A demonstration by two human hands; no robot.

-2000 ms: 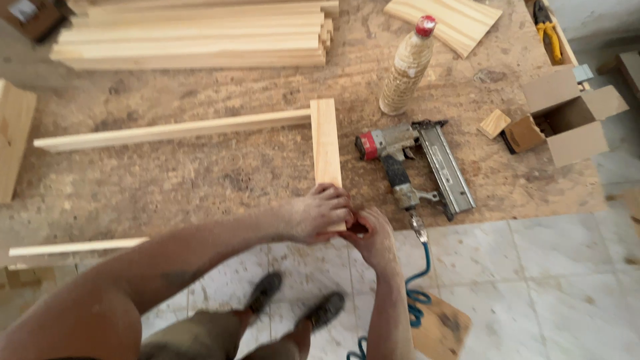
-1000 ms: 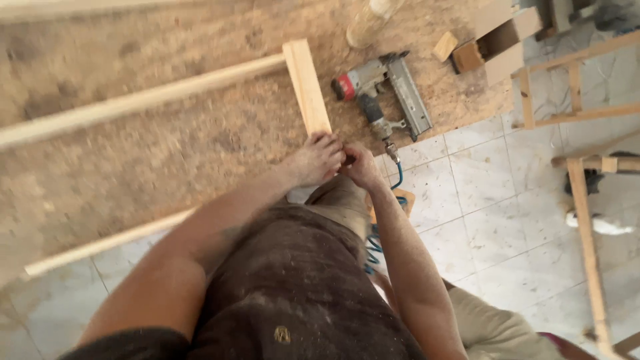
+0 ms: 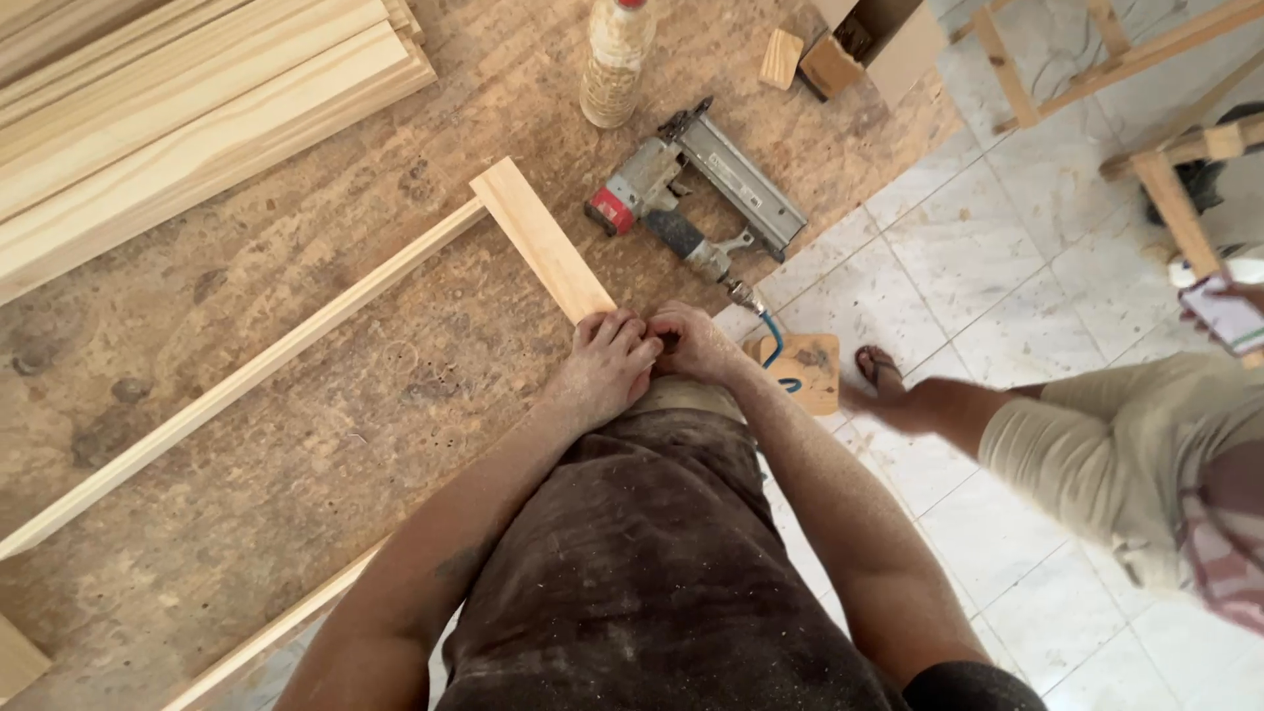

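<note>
My left hand [image 3: 610, 363] is closed over the near end of a short pine board [image 3: 545, 240] at the workbench edge. Close against it, my right hand [image 3: 693, 341] has its fingers bent at the same corner; whether it holds anything is hidden. The board's far end meets a long pine strip [image 3: 259, 370] that runs to the lower left. A second strip [image 3: 281, 626] lies along the bench's near edge, its upper end hidden by my left arm. To the right of the board, a pneumatic nailer [image 3: 686, 188] lies on its side with a blue air hose [image 3: 774, 339] attached.
Pine boards [image 3: 207, 128] are stacked at the upper left. A plastic bottle [image 3: 614, 69] stands beyond the nailer, near a small wood block [image 3: 781, 58] and an open cardboard box [image 3: 904, 49]. A person [image 3: 1076, 434] with a phone [image 3: 1224, 314] is at the right, by wooden frames [image 3: 1175, 212].
The view has turned and tilted. My hands stay together at the board's near end. The person at the right, partly visible one second ago, now shows more fully with a phone.
</note>
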